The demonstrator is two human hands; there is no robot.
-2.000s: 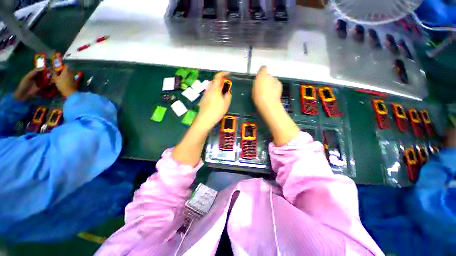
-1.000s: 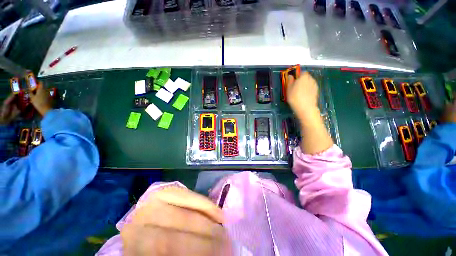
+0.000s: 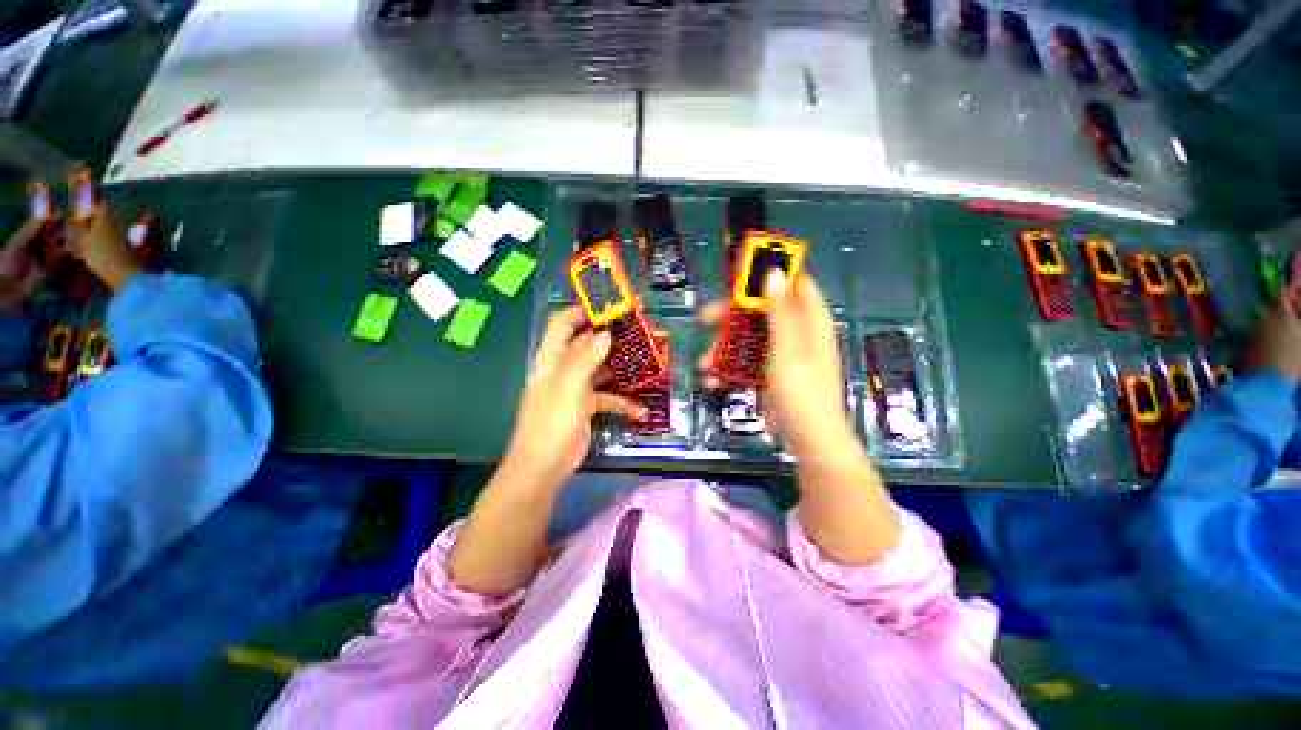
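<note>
My left hand (image 3: 559,382) holds a keypad mobile phone (image 3: 624,321), keys and screen up, tilted to the left, above the blister tray (image 3: 842,459). My right hand (image 3: 806,364) holds another keypad mobile phone (image 3: 745,335) nearly upright, its thumb beside the screen. Both have red bodies and yellow-orange frames. In the tray, phones lying face down (image 3: 661,250) show in the back row, partly behind the held phones. Another lies face down at the front right (image 3: 895,388). A phone under my left hand is mostly hidden.
White squares (image 3: 465,250) and green squares (image 3: 375,317) lie left of the tray with a small black item (image 3: 398,267). A red pen (image 3: 177,129) lies on the raised white surface (image 3: 357,114). Neighbours in blue smocks (image 3: 121,385) sit both sides. Another tray of phones (image 3: 1106,456) is at right.
My left hand has come up from low in front of my body and now holds a phone. My right hand has moved left and nearer from the tray's back right, with a phone.
</note>
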